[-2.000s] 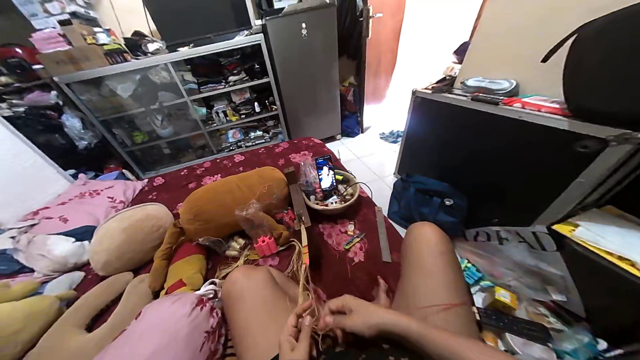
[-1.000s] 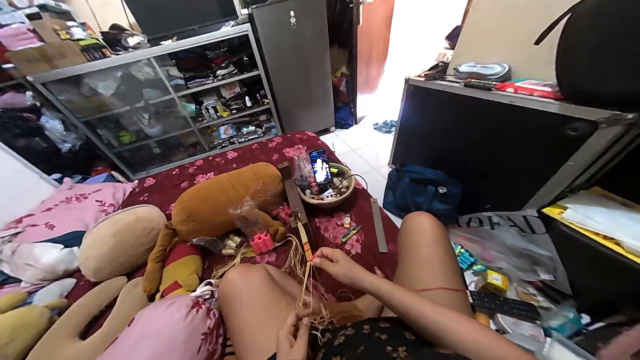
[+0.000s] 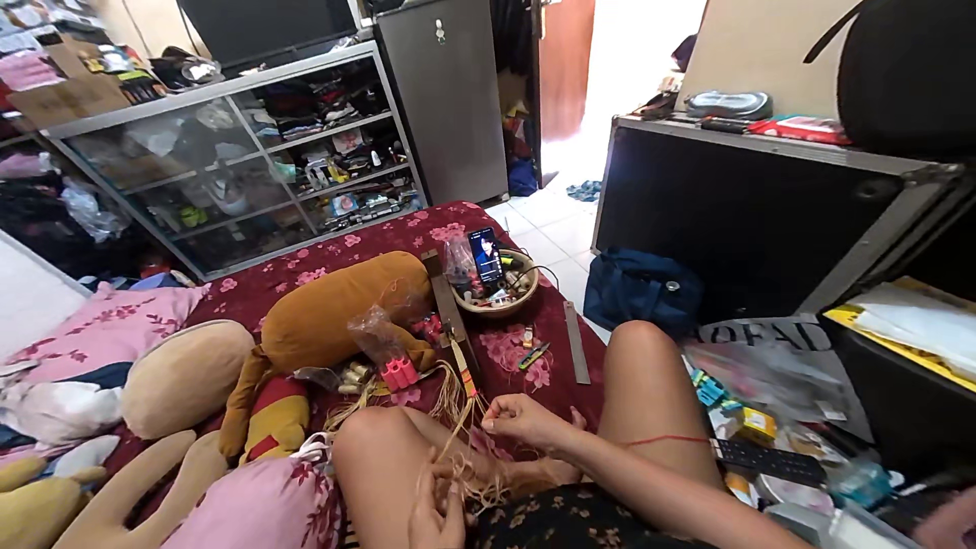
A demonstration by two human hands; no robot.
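My left hand (image 3: 438,503) is low in the view, closed around loose tan cords (image 3: 450,438) beside my lap. Higher and to the right, my right hand (image 3: 518,419) pinches its fingertips together just below a narrow woven band (image 3: 465,374) with orange and yellow parts; whether a thin strand is between the fingertips is too small to tell. The band runs up to a long wooden board (image 3: 448,316) lying on the bed. More tan cords (image 3: 450,389) hang to the left of the band.
Beyond my knees are a wicker basket (image 3: 499,309) with spools and a propped phone (image 3: 486,255), a metal ruler (image 3: 577,343), a green cutter (image 3: 534,356) and pink tubes (image 3: 399,374). A brown bolster (image 3: 347,305) lies left; a remote control (image 3: 770,461) lies right.
My right hand has moved from beside my left hand up to the band, then slightly away from it. My left hand has dropped lower, with the cords.
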